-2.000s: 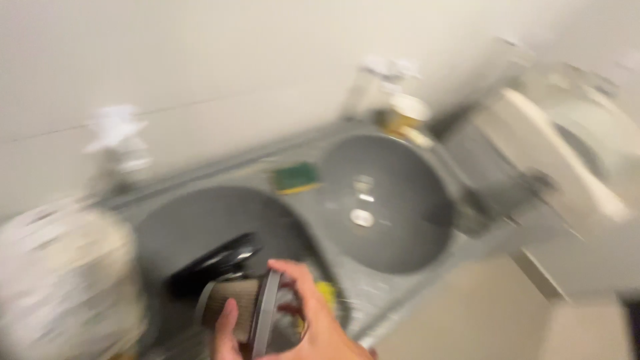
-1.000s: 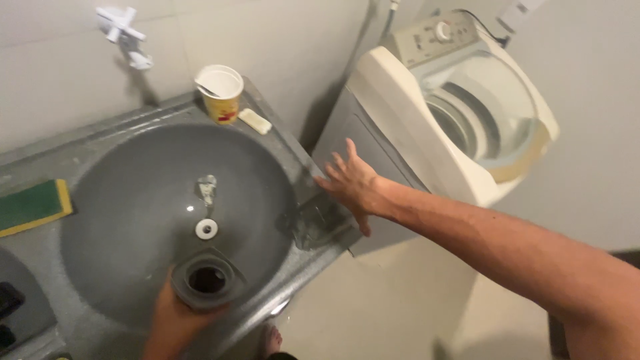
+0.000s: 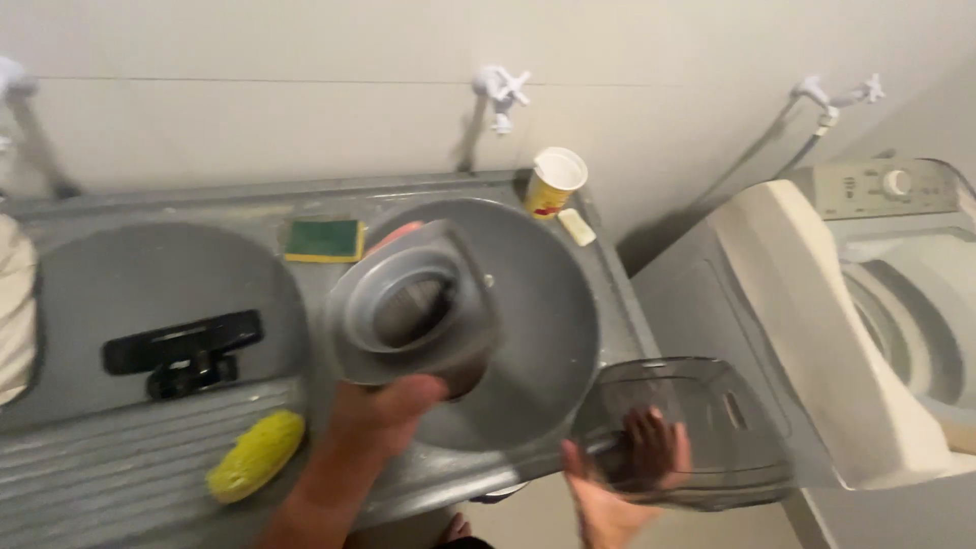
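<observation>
My left hand point(image 3: 396, 412) grips a grey plastic filter housing point(image 3: 457, 305) with a round opening and mesh-like material inside, held above the right round basin point(image 3: 534, 358). At the sink's right front corner, my right hand point(image 3: 625, 473) is on a clear smoky plastic container point(image 3: 732, 457); its fingers show through the plastic. A black vacuum cleaner floor-head attachment point(image 3: 183, 347) lies in the left basin point(image 3: 152, 267). Between the basins, towards the wall, is a green and yellow sponge point(image 3: 324, 240). A yellow textured scrubber point(image 3: 255, 457) rests by the ribbed washboard.
A yellow and white tub point(image 3: 557, 183) and a pale bar of soap point(image 3: 577, 227) stand at the back right corner. White taps point(image 3: 502, 91) project from the wall. A top-loading washing machine point(image 3: 831, 335) stands to the right. Pale cloth point(image 3: 15, 305) is at the far left.
My right hand, extended with spread fingers one second ago, is now at the smoky container. The grey housing has risen in my left hand and tilted. The view has swung left.
</observation>
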